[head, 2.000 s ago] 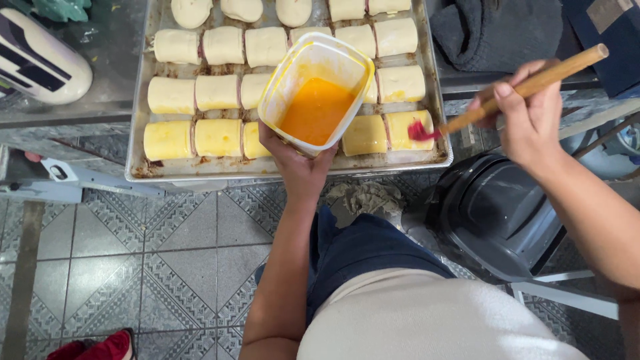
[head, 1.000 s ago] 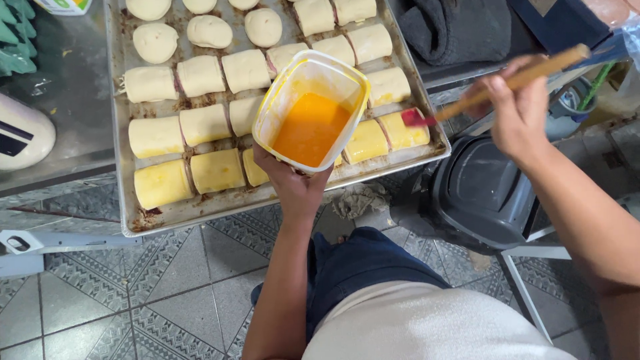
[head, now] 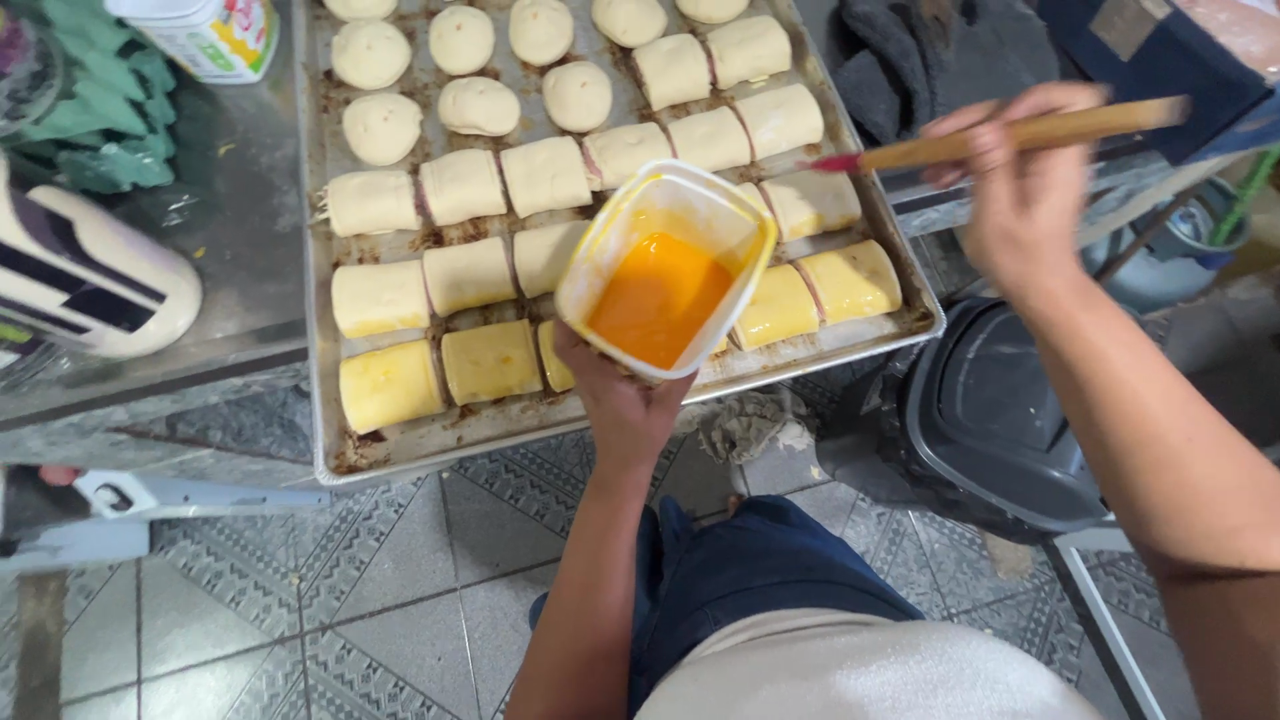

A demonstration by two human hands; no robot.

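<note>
My left hand (head: pixel 625 400) grips a white plastic tub (head: pixel 663 270) holding orange-yellow liquid, held over the near side of a metal baking tray (head: pixel 480 430). My right hand (head: pixel 1030 180) holds the wooden handle of a pastry brush (head: pixel 1000 135); its red bristles are over the tray's right edge, near the second row of rolls. Rows of filled dough rolls (head: pixel 380 300) and several round dough balls (head: pixel 371 54) lie on the tray. The nearest row (head: pixel 490 362) is glossy and yellow; most rolls farther back look pale. The tub hides some rolls.
Left of the tray are a cream-coloured bottle-like container (head: pixel 100 270), green egg cartons (head: pixel 100 90) and a printed white tub (head: pixel 215 35). A dark cloth (head: pixel 900 60) lies beyond the tray's right side. A black lidded bin (head: pixel 1000 400) stands on the floor at right.
The brush has moved from the nearest row's right-end roll to above the tray's right edge by the second row. The left hand still holds the tub. The view has turned and shifted.
</note>
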